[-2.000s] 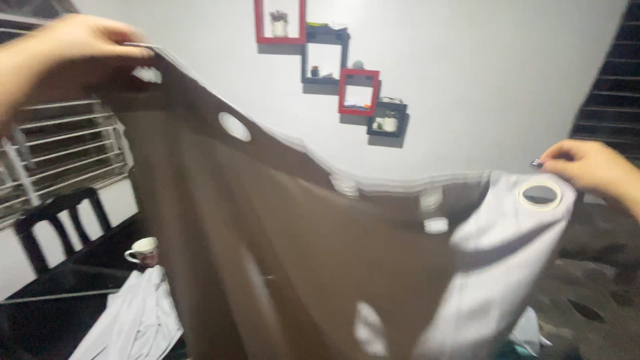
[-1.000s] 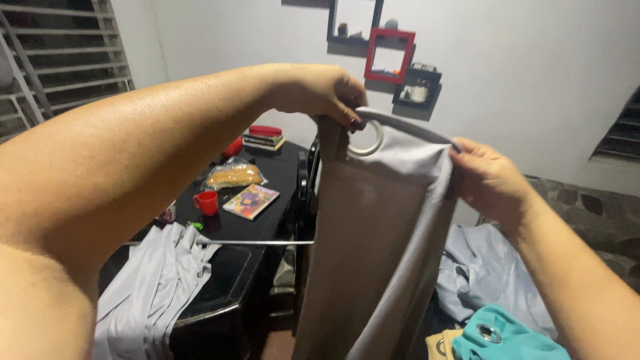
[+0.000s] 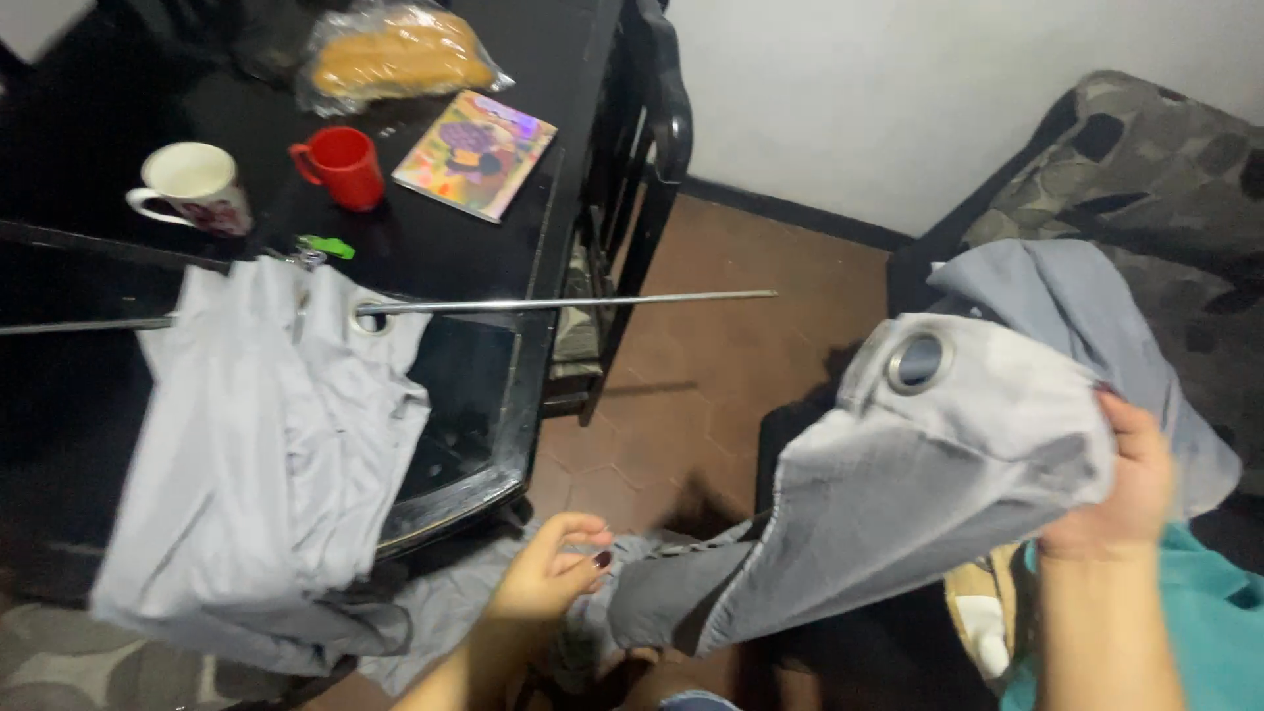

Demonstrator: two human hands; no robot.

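My right hand point(image 3: 1126, 484) grips the top corner of a grey grommet curtain point(image 3: 889, 484), whose metal ring point(image 3: 920, 362) faces up. My left hand point(image 3: 553, 573) is beside the curtain's lower folds, fingers apart and holding nothing. Another light grey curtain point(image 3: 267, 444) is threaded by its rings on a thin metal rod point(image 3: 612, 299). The rod lies across the black table point(image 3: 533, 395), and its right end sticks out past the table's edge. That curtain hangs over the table's near side.
On the table are a white mug point(image 3: 197, 188), a red cup point(image 3: 346, 168), a booklet point(image 3: 476, 156) and bagged bread point(image 3: 400, 59). A black chair point(image 3: 652, 118) stands beside it. At right, grey cloth point(image 3: 1066, 286) lies on a patterned sofa point(image 3: 1175, 168), with teal fabric point(image 3: 1210, 592) nearer.
The curtain was stretched between both hands, then its top was gathered close together; now it is lowered at the right and my left hand has let go. The view has tilted down.
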